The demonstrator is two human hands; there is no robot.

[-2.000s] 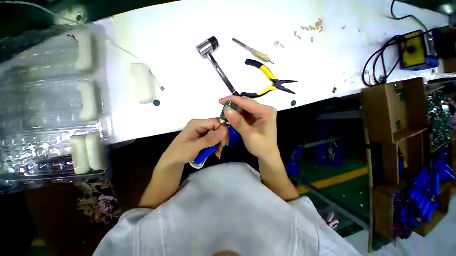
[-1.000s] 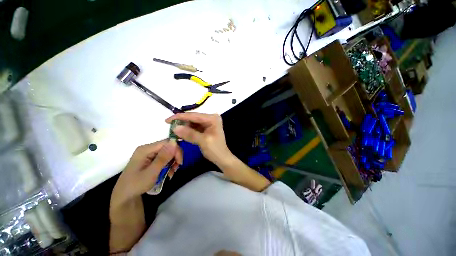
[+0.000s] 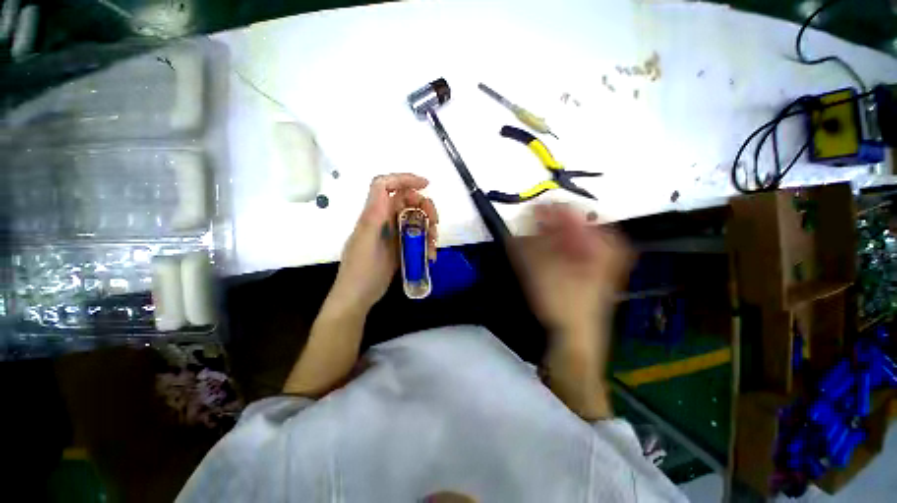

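Note:
My left hand holds an open off-white housing half upright in front of my chest. A blue battery lies lengthwise inside it, with a small part at its upper end that is too small to tell. My right hand is blurred and apart from the housing, just right of the mallet handle; its fingers and whether it holds anything cannot be made out. The mallet lies on the bench, head away from me. Yellow-and-black pliers lie right of it, and a slim pointed tool lies beyond them.
A clear blister tray with white housings is at the left. Another white housing lies on the white bench. A yellow-and-blue soldering station with black cables stands at the right, above cardboard bins holding blue batteries.
The view swung right and back. My hands have separated: my left hand keeps the housing, now with its open side showing, and my right hand has moved away to the right.

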